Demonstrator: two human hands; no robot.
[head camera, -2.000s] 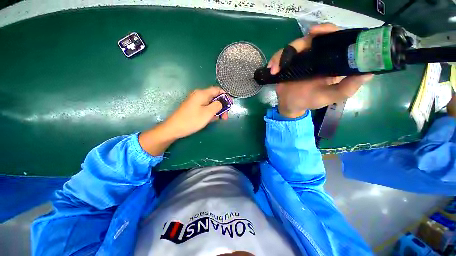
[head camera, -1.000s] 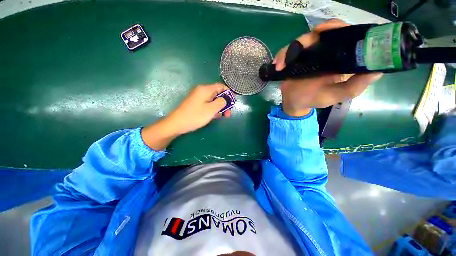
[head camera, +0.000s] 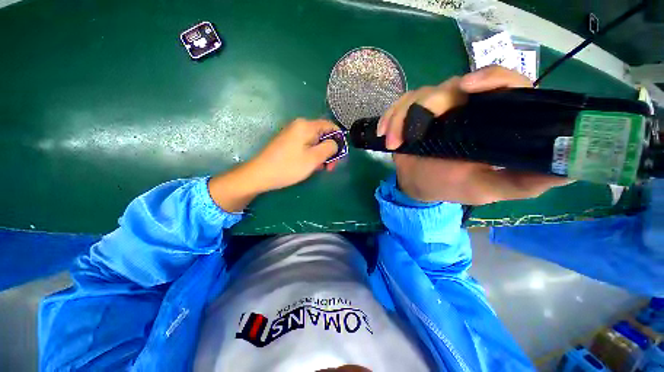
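Observation:
My left hand (head camera: 291, 156) holds a small square device housing (head camera: 334, 146), dark with a pale rim, between thumb and fingers just below the round screw tray. My right hand (head camera: 444, 163) is closed around a thick black electric screwdriver (head camera: 502, 134) with a green label near its rear. The screwdriver's nose is right beside the housing's right edge; whether it touches cannot be told. The round speckled screw tray (head camera: 366, 86) lies on the green bench above both hands. Single screws are too small to tell.
Another device housing (head camera: 201, 40) lies on the green bench (head camera: 145, 109) at the upper left. Clear plastic bags with white labels (head camera: 502, 54) lie beyond my right hand. A thin black cable (head camera: 590, 43) runs at the upper right. A blue sleeve (head camera: 619, 232) shows at the right.
The screwdriver has moved from over the tray's edge down and left to the housing, and it looks larger. The labelled bags have come into view; the papers at the far right are now mostly hidden.

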